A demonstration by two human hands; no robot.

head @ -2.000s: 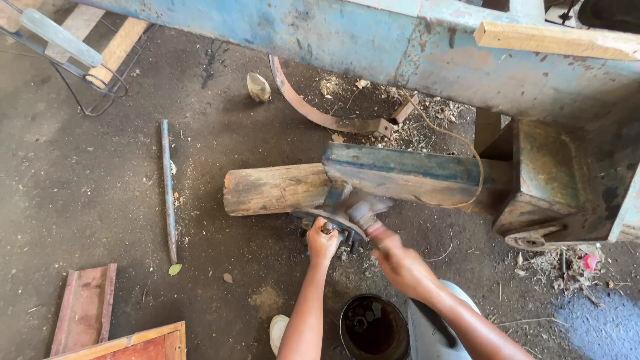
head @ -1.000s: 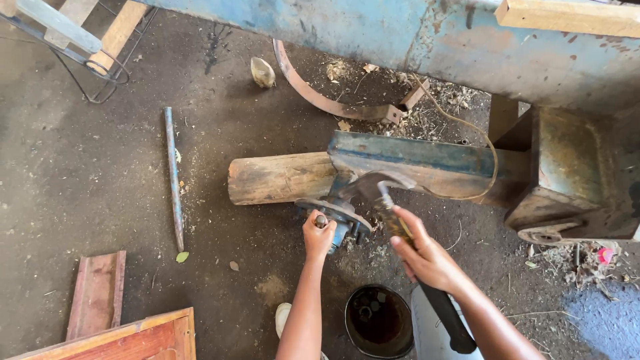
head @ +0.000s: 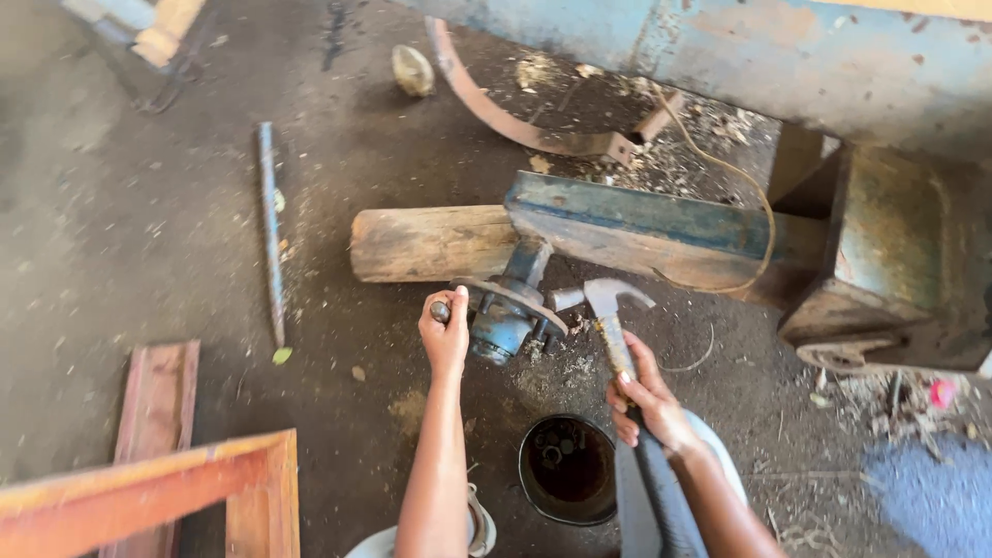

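Observation:
My left hand (head: 445, 332) is closed around a short metal rod or punch (head: 440, 311), its rounded end showing above the fist, at the left edge of a wheel hub's round flange. The blue wheel hub (head: 498, 332) with studs sits on a stub axle (head: 528, 261) below a blue steel beam (head: 643, 213). A claw hammer (head: 612, 318) is in my right hand (head: 647, 395), its head just right of the flange and apart from it. Whatever the rod's lower end touches is hidden by my hand.
A log (head: 430, 244) lies under the beam. Below the hub stands a black bucket (head: 567, 469) with dark liquid and metal parts. A metal pipe (head: 271, 232) lies at left, an orange wooden frame (head: 260, 457) at lower left. A curved rusty bar (head: 496, 112) and a large blue steel frame (head: 721, 62) are above.
The hammer, blurred near the flange two seconds ago, is now held still enough to see, a little right of the hub. My left hand stays at the flange with the rod.

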